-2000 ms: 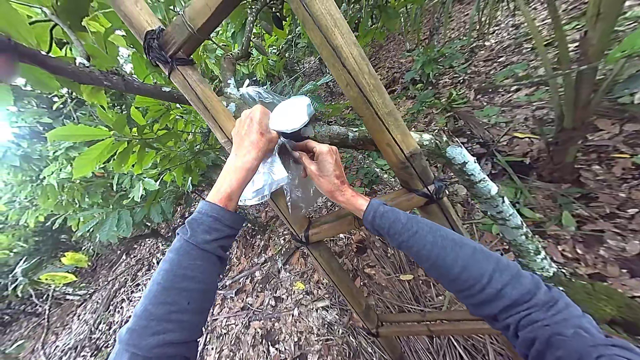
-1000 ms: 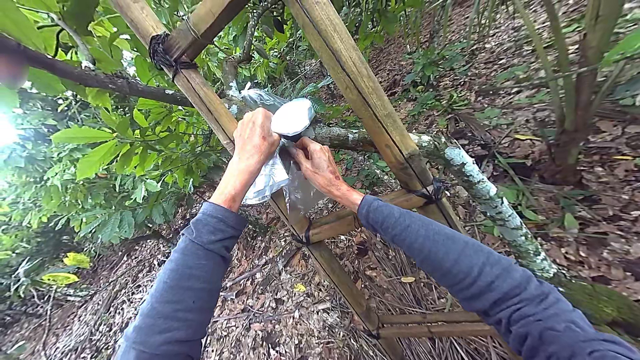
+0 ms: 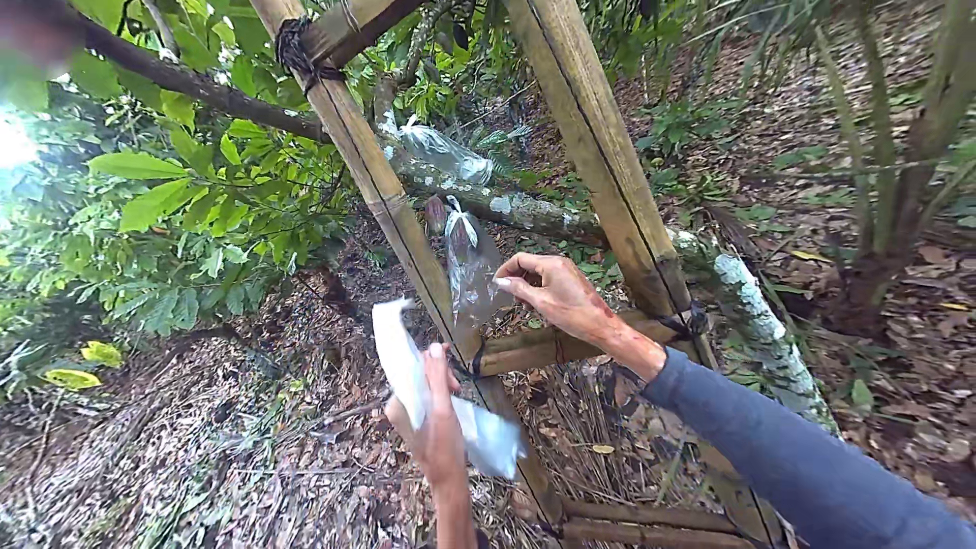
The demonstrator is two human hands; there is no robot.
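A blurred white sheet or bag (image 3: 400, 354), which may be a bundle of plastic bags, is held in my left hand (image 3: 438, 427), low beside the ladder's left pole. My right hand (image 3: 560, 297) pinches the edge of a clear plastic bag (image 3: 473, 282) between thumb and forefinger. That bag hangs from the lichen-spotted branch, tied at its top around a dark reddish pod (image 3: 461, 229). Just left of it, a small reddish pod (image 3: 435, 215) hangs without a bag. Another clear plastic bag (image 3: 446, 152) lies along the branch above, knotted at one end.
A bamboo ladder (image 3: 610, 145), its rungs lashed with black cord, stands close in front of me. The lichen-covered branch (image 3: 526, 210) runs behind it. A dark branch (image 3: 198, 84) and leafy foliage fill the left. Leaf litter (image 3: 252, 465) covers the sloping ground.
My left hand has moved down from the branch with the white material. The round white object seen between the hands earlier no longer shows there. The hanging bag and its pod are now uncovered.
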